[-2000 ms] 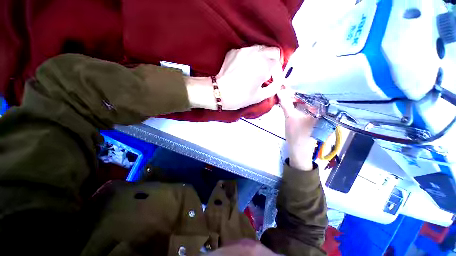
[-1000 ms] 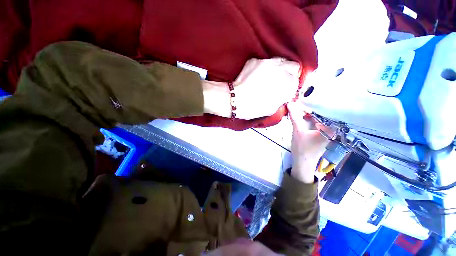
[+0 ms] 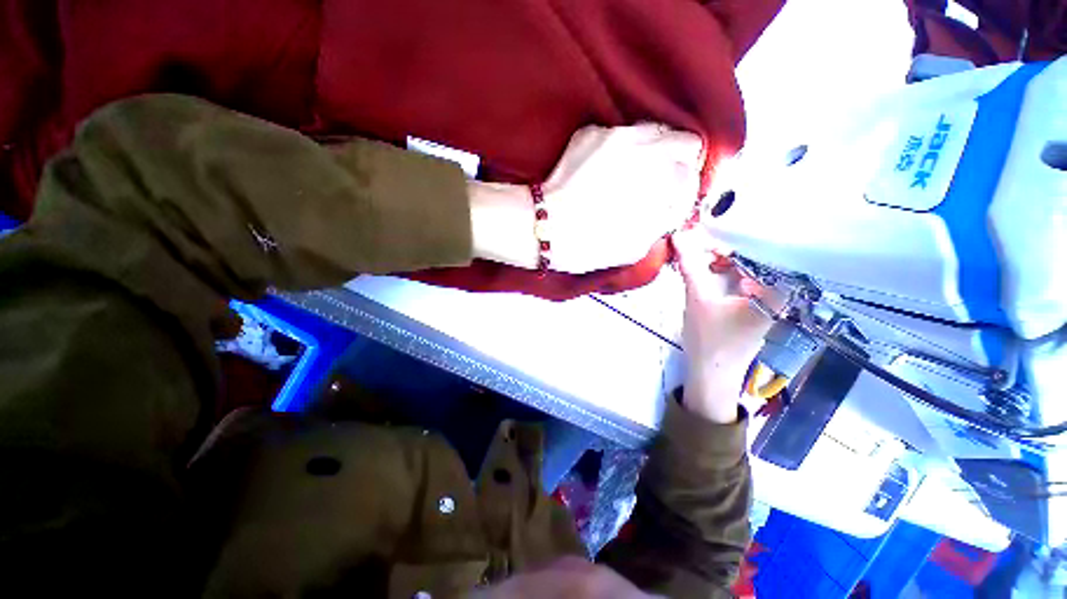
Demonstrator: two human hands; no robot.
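Observation:
A large dark red garment point(image 3: 468, 70) covers the far left of the white table. My left hand point(image 3: 626, 193), with a beaded bracelet, lies on it and holds the cloth beside the needle area. My right hand point(image 3: 720, 316) pinches the folded red edge point(image 3: 655, 272) with its fingertips, close to my left fingers. The white sewing machine point(image 3: 866, 222) with a blue stripe stands right of both hands. The needle and presser foot are hidden by hands and glare. A small white label point(image 3: 445, 155) shows beside my left wrist.
A black phone-like rectangle point(image 3: 805, 410) and a yellow scissors handle point(image 3: 766, 384) lie right of my right wrist. The ruler-marked table edge point(image 3: 468, 365) runs in front of me. A blue bin point(image 3: 307, 351) is below it. More dark red cloth point(image 3: 971, 41) lies beyond the machine.
From the first frame to the second, the view shifted and both hands and machine appear further right. Since then both hands keep nearly the same place and grip on the red cloth.

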